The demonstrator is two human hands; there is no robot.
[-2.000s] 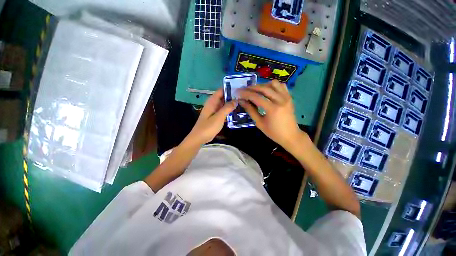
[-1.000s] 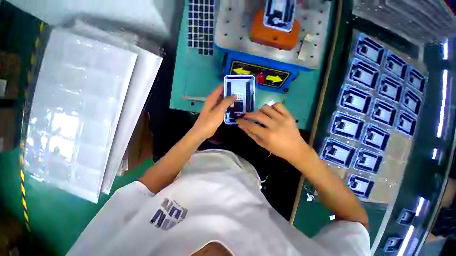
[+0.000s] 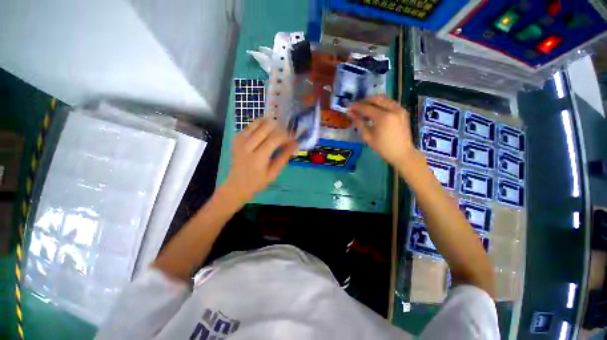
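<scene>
My left hand (image 3: 261,151) holds one phone housing (image 3: 306,128), tilted and blurred, above the front left of the press plate. My right hand (image 3: 386,129) grips the lower end of another phone housing (image 3: 351,86) above the orange fixture nest (image 3: 335,119). Whether this housing is clear of the nest is too blurred to tell. The start panel (image 3: 319,157), with yellow arrows and a red button, shows just below the hands.
A black-square sheet (image 3: 250,103) lies left of the plate. Bagged white trays (image 3: 100,206) are at left. A tray of housings (image 3: 502,226) is at right, stacked clear trays (image 3: 459,76) beyond it. The control box (image 3: 526,30) hangs at upper right.
Both hands have moved forward from in front of the press to over its plate. The right hand has taken hold of a second housing. The view has shifted, showing the press head and control box.
</scene>
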